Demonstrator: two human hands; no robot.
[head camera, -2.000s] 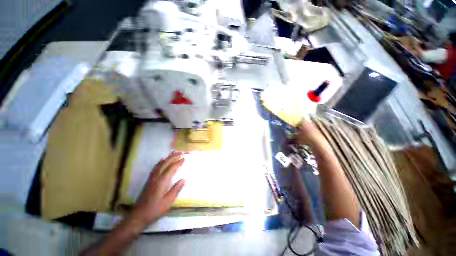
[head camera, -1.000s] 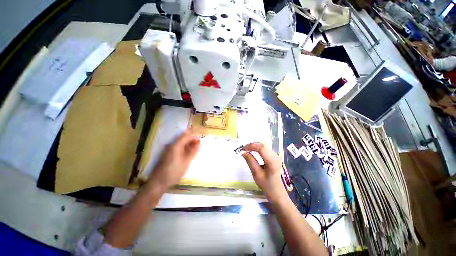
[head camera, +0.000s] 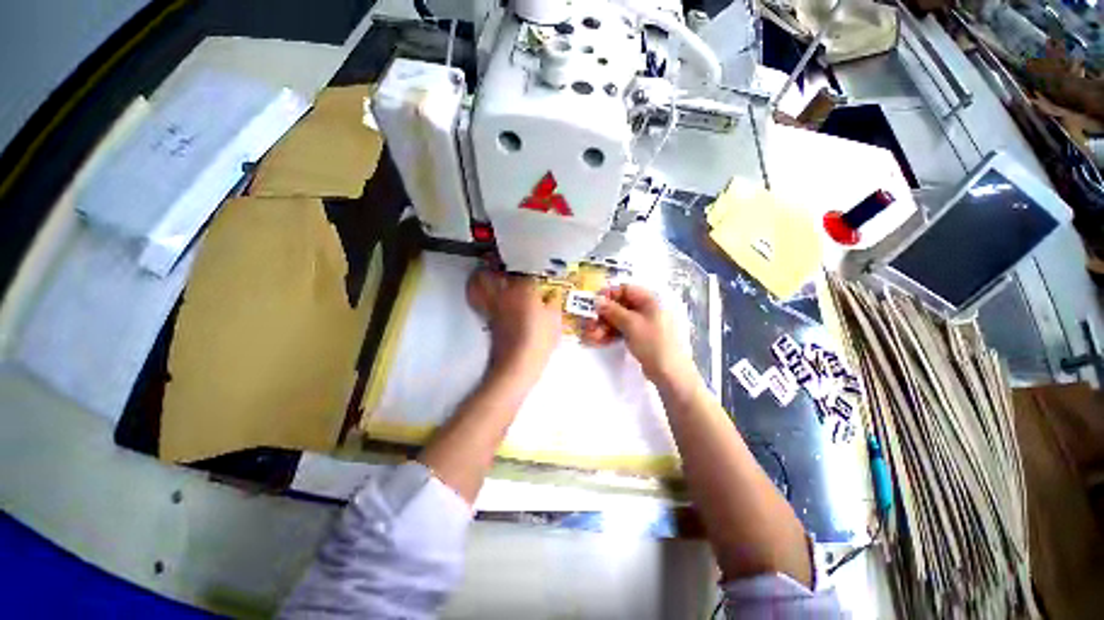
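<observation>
My right hand (head camera: 638, 325) holds a small black-and-white label (head camera: 582, 303) between thumb and fingers, just below the sewing head (head camera: 551, 170). My left hand (head camera: 521, 317) is beside it, at the left end of the brass-coloured clamp; its fingertips are partly hidden, so I cannot tell if it grips anything. A tan cut piece (head camera: 597, 331) lies under the head, mostly covered by my hands. The white template (head camera: 593, 406) with yellow tape edges lies beneath both hands.
Loose labels (head camera: 814, 373) lie on the dark plate at right, below a yellow stack (head camera: 763, 236). A strip bundle (head camera: 938, 448), teal stick (head camera: 880, 472), thread spool (head camera: 857, 218) and control panel (head camera: 975, 236) are further right. Larger tan pieces (head camera: 254, 327) and a white packet (head camera: 182, 151) are at left.
My right hand has gone from the label pile to the template with a label, then up to the clamp. My left hand has moved up and right to the clamp. The camera view has shifted.
</observation>
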